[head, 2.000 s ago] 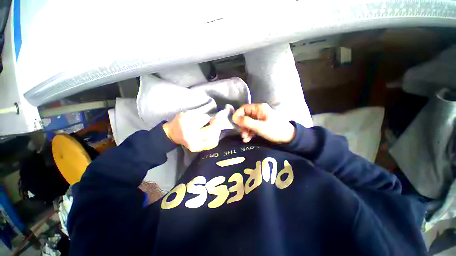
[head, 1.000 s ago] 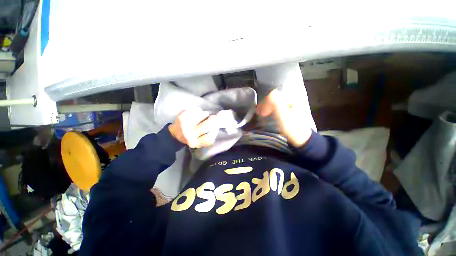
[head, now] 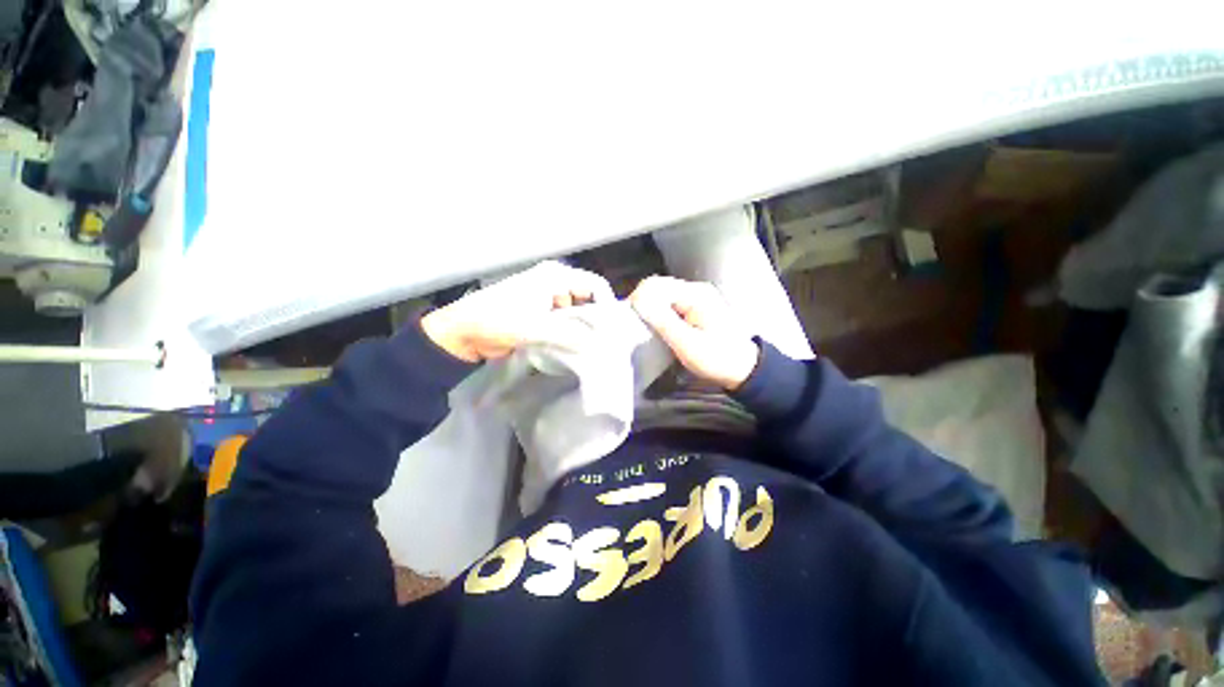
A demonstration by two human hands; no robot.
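A light grey fabric piece (head: 575,403) hangs folded from my hands over my lap, below the front edge of the white table (head: 537,148). My left hand (head: 517,311) grips its upper edge, with the fingers bent and bright in the light. My right hand (head: 695,329) pinches the same edge close beside my left hand. The fingertips are partly washed out, so the exact grip is hard to see. More light grey fabric (head: 450,497) lies under my left forearm.
A ruler strip (head: 1114,83) runs along the table edge. Blue tape (head: 199,148) is at the table's left. Loose grey pieces (head: 1154,403) hang at the right. A yellow stool (head: 226,463) is mostly hidden behind my left sleeve. Dark grey fabric (head: 114,114) lies at upper left.
My right hand has come back to the fabric beside my left hand. The fabric is raised and now hangs down in front of the sweatshirt. The view has shifted, showing more at upper left.
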